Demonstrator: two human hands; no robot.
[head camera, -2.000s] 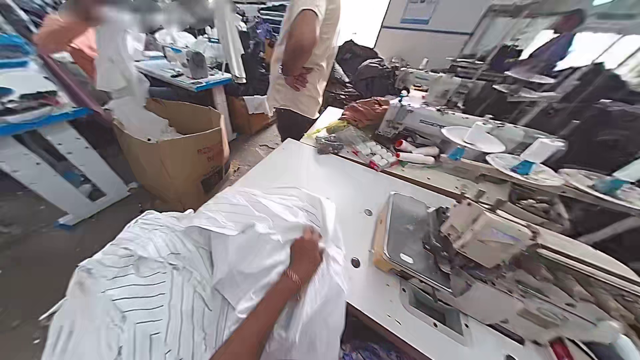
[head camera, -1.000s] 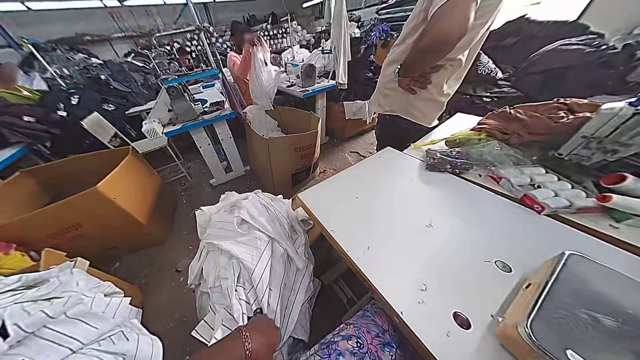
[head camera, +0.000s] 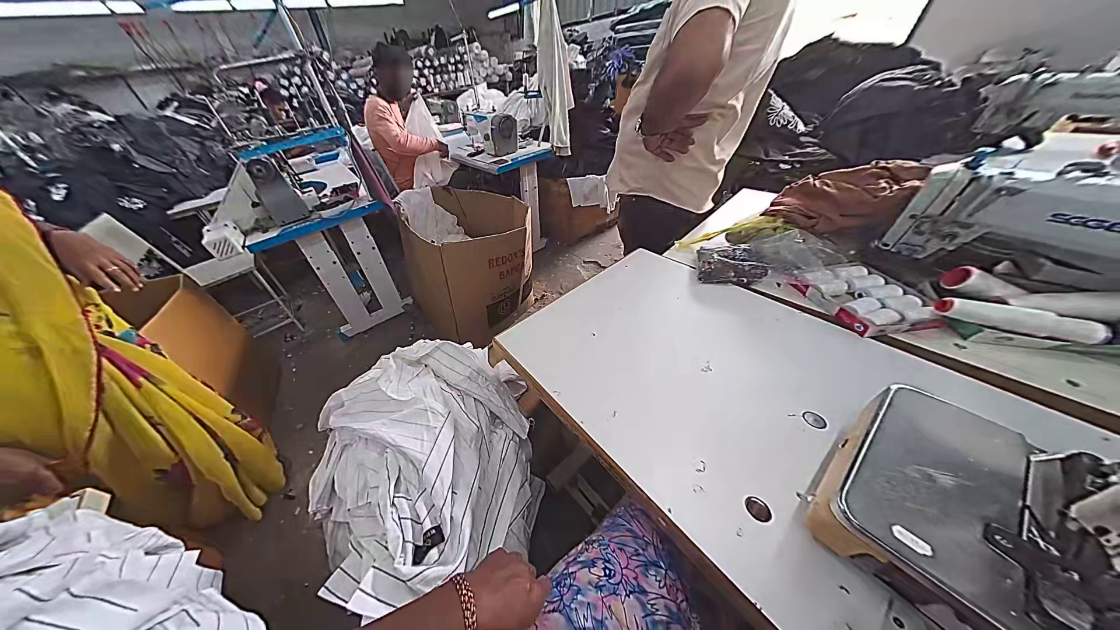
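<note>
My left hand, with a bangle at the wrist, is curled closed at the bottom centre. It lies between a heap of white striped garments and the blue and pink patterned cloth over my leg; no cloth shows inside the fist. The heap stands left of the white sewing table, near its corner, and a dark label shows low on it. More white striped cloth lies at the lower left. My right hand is not in view.
A person in yellow cloth stands close on the left. Cardboard boxes stand beyond the heap. A person in a cream shirt stands behind the table. Thread cones and a machine with a metal plate are on the right.
My left hand was on white cloth on the table two seconds ago; the cloth is now off the tabletop. The person in yellow has come into view at left. The view has swung left.
</note>
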